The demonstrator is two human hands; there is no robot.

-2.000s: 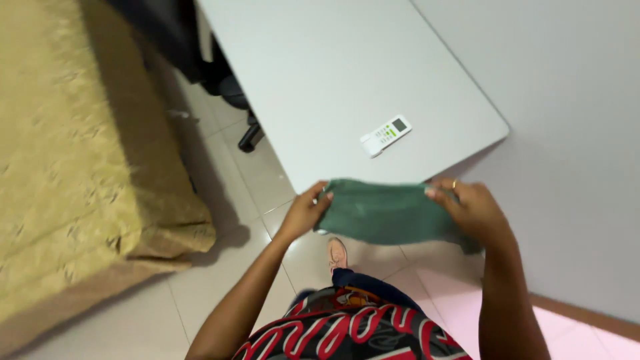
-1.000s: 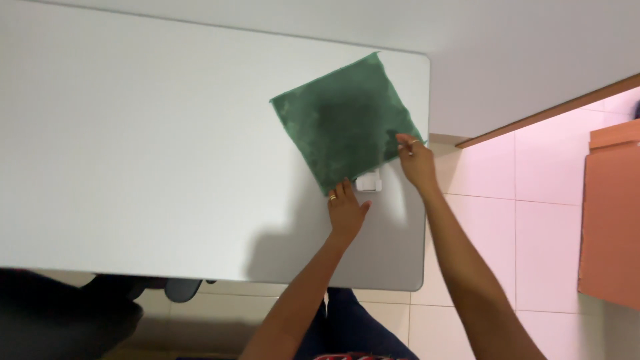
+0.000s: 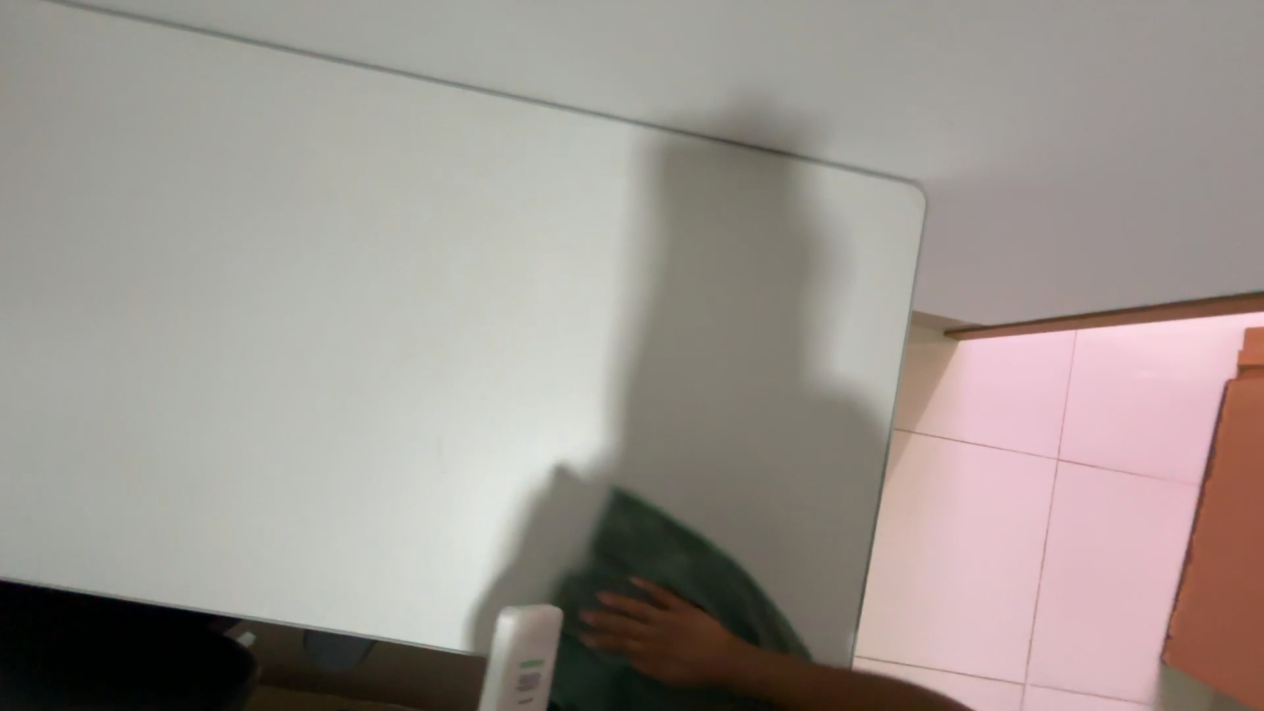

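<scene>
My right hand [image 3: 662, 632] lies flat with its fingers spread on a green cloth [image 3: 647, 533], pressing it against the near right part of the white tabletop [image 3: 415, 326]. One corner of the cloth points away from me, and its lower part runs out of the frame. Just left of the cloth, a white remote control [image 3: 523, 657] stands out over the table's near edge, its lower end cut off by the frame. My left hand is out of view, so what holds the remote cannot be seen.
A pale wall [image 3: 1037, 128] runs along the table's far edge. Tiled floor [image 3: 987, 553] shows to the right, with an orange-brown object [image 3: 1224, 533] at the far right. A black object [image 3: 109, 652], seemingly a chair, is below the near left edge.
The cloth, held spread by both hands over the remote, is now under my right hand near the table's near edge. The remote is off the tabletop. My left hand has left the view.
</scene>
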